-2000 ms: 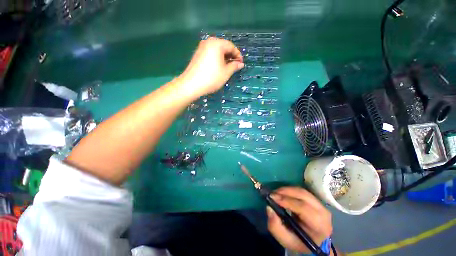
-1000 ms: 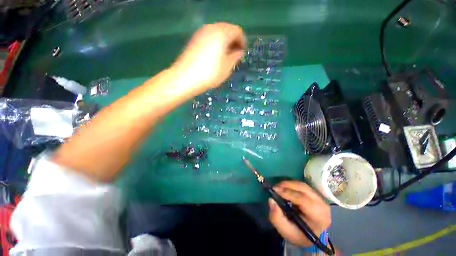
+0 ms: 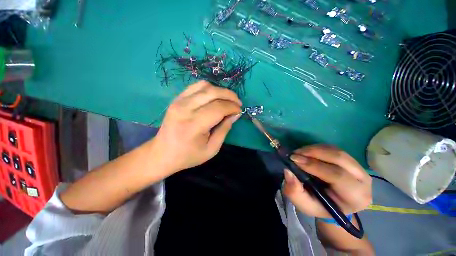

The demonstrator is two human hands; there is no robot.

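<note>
A small blue-white circuit board (image 3: 254,110) lies at the front edge of the green mat. My left hand (image 3: 200,125) is at its left side, thumb and forefinger pinched together at the board's left end; what is between the fingertips is too small to tell. My right hand (image 3: 330,180) holds the black soldering iron (image 3: 312,186) like a pen, its coppery tip at the board's lower edge. A tangled pile of wired components (image 3: 212,67) with thin red and black leads lies just beyond my left hand.
Rows of board assemblies (image 3: 318,58) lie on a clear tray (image 3: 305,75) at the upper right. A fan with a round grille (image 3: 430,80) and an off-white pot (image 3: 395,155) stand right. A red parts tray (image 3: 25,165) is lower left, a solder spool (image 3: 20,65) upper left.
My left hand has come back from the rows of boards to the mat's front edge. The iron tip now meets a board there. The view has moved closer to the mat's front.
</note>
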